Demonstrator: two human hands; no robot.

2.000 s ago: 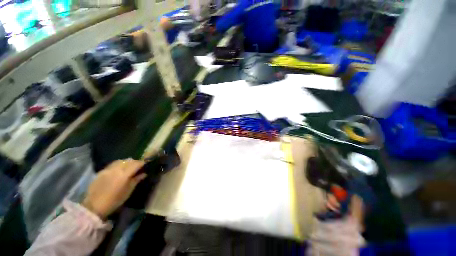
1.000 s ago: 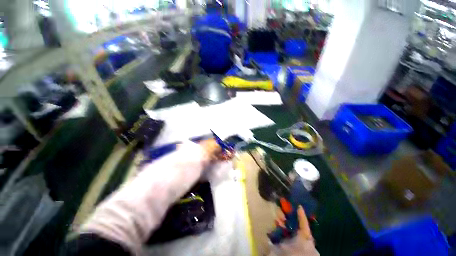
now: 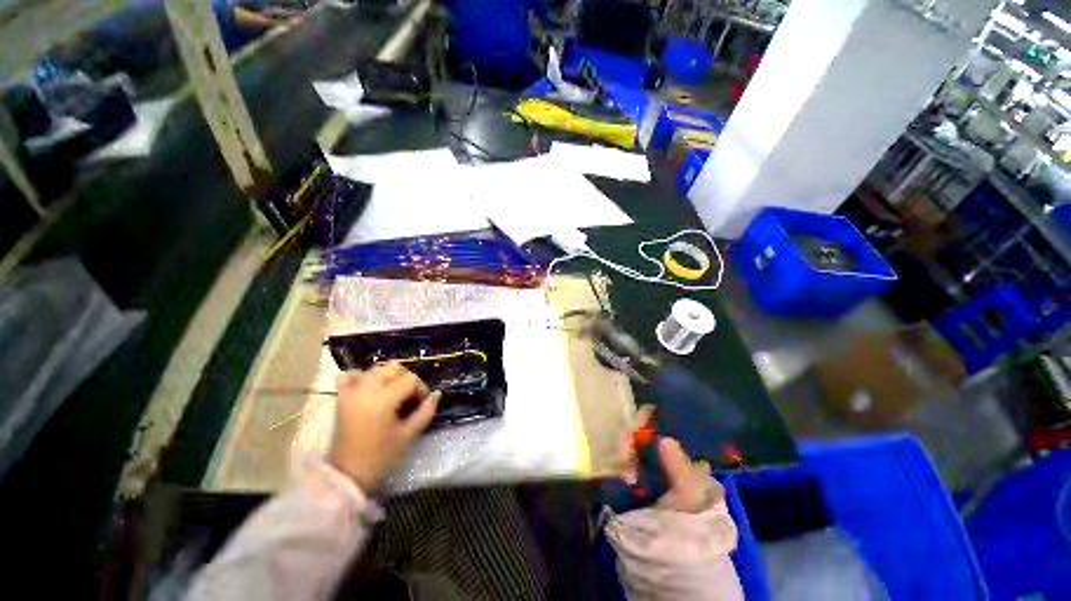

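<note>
A shiny black plastic housing (image 3: 476,399) lies on the whitish bubble wrap (image 3: 440,458), with a yellow lead wire (image 3: 440,356) running along its inside. My left hand (image 3: 382,420) is over the housing's left part with fingers bent down; a thin brown wire sticks out to its left. Whether the fingers pinch a wire is hidden. My right hand (image 3: 675,470) is closed around the grip of the soldering gun (image 3: 693,411), which has an orange-red trigger. The gun is blurred, its nose pointing up and left, right of the housing.
Cut blue and brown wires (image 3: 435,261) lie in a flat row behind the work board (image 3: 264,405). A solder spool (image 3: 685,326), yellow tape roll (image 3: 686,261) and white cord are at the right. White sheets (image 3: 529,194) and more black housings (image 3: 311,202) lie farther back. Blue bins (image 3: 810,258) stand right.
My left hand has come back from the wire row to the housing, which now lies turned level on the wrap. My right hand keeps the gun. The view has shifted.
</note>
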